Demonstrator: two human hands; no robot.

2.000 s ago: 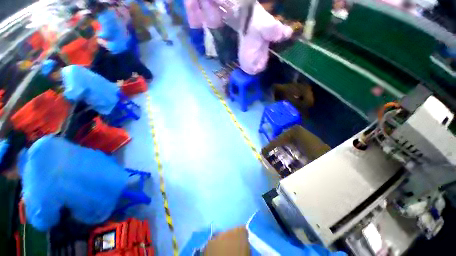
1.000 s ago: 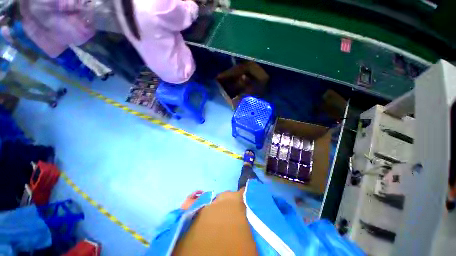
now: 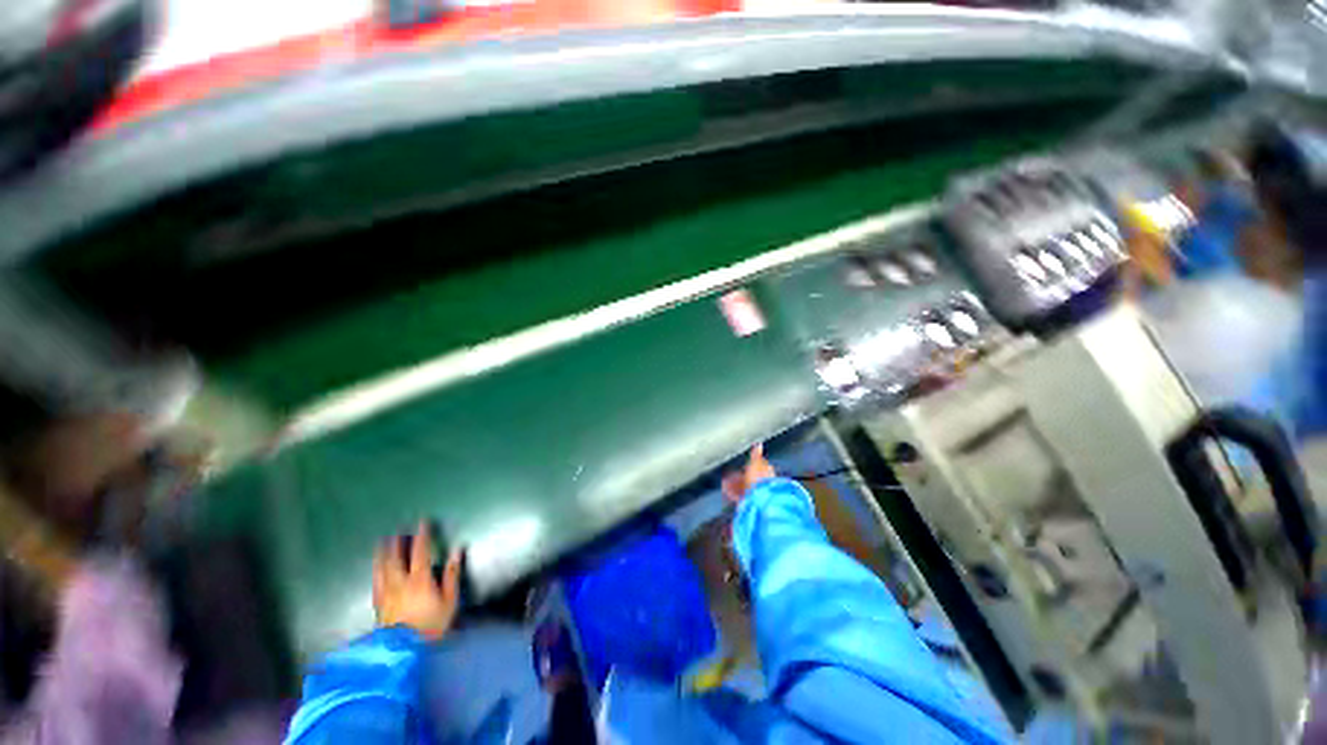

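Observation:
My left hand [image 3: 418, 585] lies with its fingers apart on the green bench top [image 3: 582, 437] near its front edge and holds nothing. My right hand [image 3: 750, 475] is at the bench's front edge, small and blurred; its grip cannot be made out. A small pink tag [image 3: 742, 312] lies on the bench ahead of my right hand. A blue stool [image 3: 642, 606] stands on the floor between my arms, below the bench edge.
Clear trays with units [image 3: 905, 361] lie on the bench at the right, with a stack of trays [image 3: 1036, 240] behind. A cream-white machine [image 3: 1150, 510] with a black hose stands at the right. A person in a pink sleeve [image 3: 109, 655] is at the left; others are at the far right.
The view has turned from the aisle to the bench. My left hand is now on the bench top, and my right hand has come into view at its edge.

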